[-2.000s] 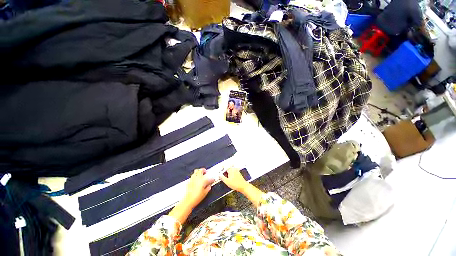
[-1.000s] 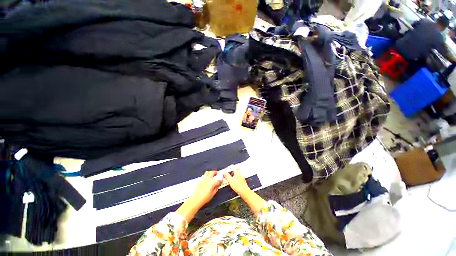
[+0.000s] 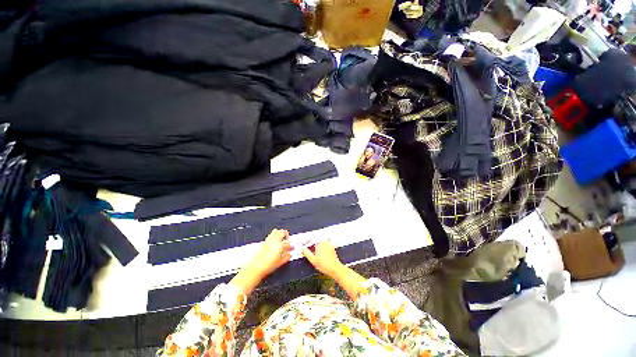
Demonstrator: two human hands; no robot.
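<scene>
Long dark strips (image 3: 254,220) lie in slanting rows on the white table. Another dark strip (image 3: 202,289) lies along the table's front edge, partly hidden by my forearms. My left hand (image 3: 274,251) is over the gap between these rows with its fingers bent together. My right hand (image 3: 322,256) is just to the right of it, fingertips close to the left hand's. A small pale thing (image 3: 300,248) shows between the fingertips; it is too small and blurred to name, and I cannot tell which hand holds it.
A large black garment heap (image 3: 139,118) lies behind the strips. A lit smartphone (image 3: 374,155) lies right of them. A bundle of dark strips with white tags (image 3: 73,244) is at the left. A plaid garment (image 3: 502,188) with dark folded pieces (image 3: 468,132) is at the right. A cardboard box (image 3: 356,22) stands behind.
The view has shifted, so the table and strips appear further right and more of the left bundle shows. The hands stay close together, with a slightly wider gap between them than one second ago.
</scene>
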